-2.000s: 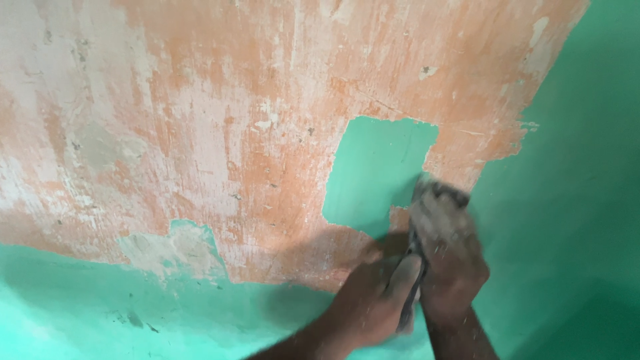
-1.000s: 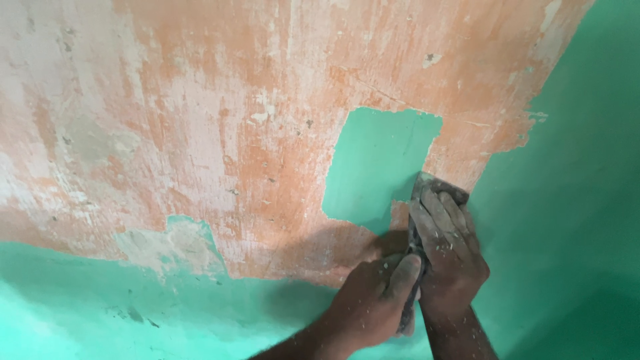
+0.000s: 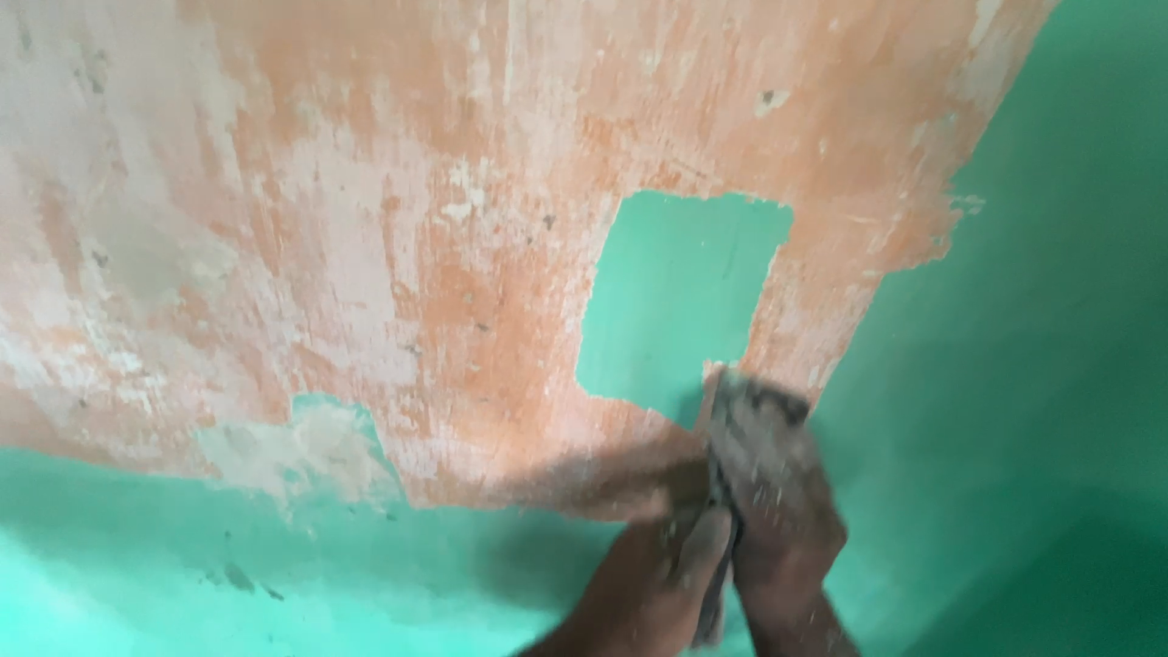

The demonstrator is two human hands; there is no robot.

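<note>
Both my hands are on one dusty, dark scraper (image 3: 762,394), its wide blade end against the wall just below and right of a rectangular patch of green paint (image 3: 680,297). My left hand (image 3: 652,579) grips the handle, thumb along it, at the lower middle of the view. Just above and to the right, my right hand (image 3: 780,497) presses over the blade end with dust-covered fingers. Around the patch, the wall (image 3: 493,347) shows mottled orange, pink and whitish plaster. Motion blur softens the hands and the tool.
Green paint (image 3: 1004,392) borders the bared area on the right with a ragged edge, and more runs along the bottom. A smeared whitish patch (image 3: 333,452) lies at the lower left. Dark marks (image 3: 239,577) dot the green paint below it.
My hands and the scraper sit slightly lower relative to the green patch than a second ago. Both hands have kept their hold.
</note>
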